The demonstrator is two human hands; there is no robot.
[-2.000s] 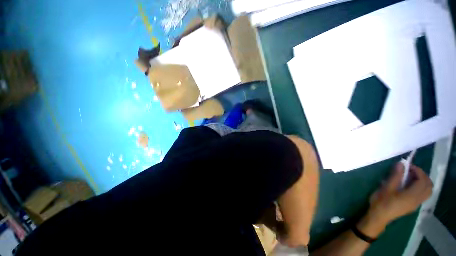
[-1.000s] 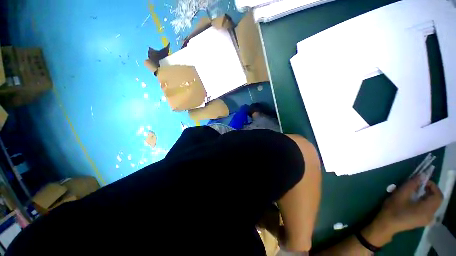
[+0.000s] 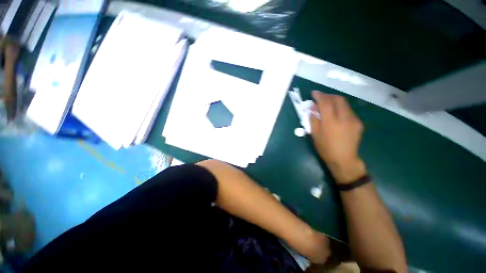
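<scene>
A stack of white die-cut inserts [image 3: 186,114] lies flat on the green bench, with a long slot and a hexagon hole showing green through them. My right hand [image 3: 337,128], with a dark wristband, is right of the stack, its fingers closed around thin white scrap strips [image 3: 301,109] at bench level. A small white disc [image 3: 300,131] lies below the strips and another scrap piece [image 3: 316,192] lies nearer me. My left hand [image 3: 318,249] is low at the bench's near edge, blurred; its fingers are hidden and its grip cannot be told.
Plain white blanks [image 3: 125,80] are stacked left of the inserts, and blue-and-white sheets [image 3: 64,64] lie farther left. A pale rail [image 3: 351,77] runs along the bench's far side, with a grey upright [image 3: 442,88] at right. Another person's arm [image 3: 9,74] shows at far left.
The view has swung, bringing the stacks on the left into sight and the brown carton out. My right hand stays by the strips right of the inserts. My left hand remains low.
</scene>
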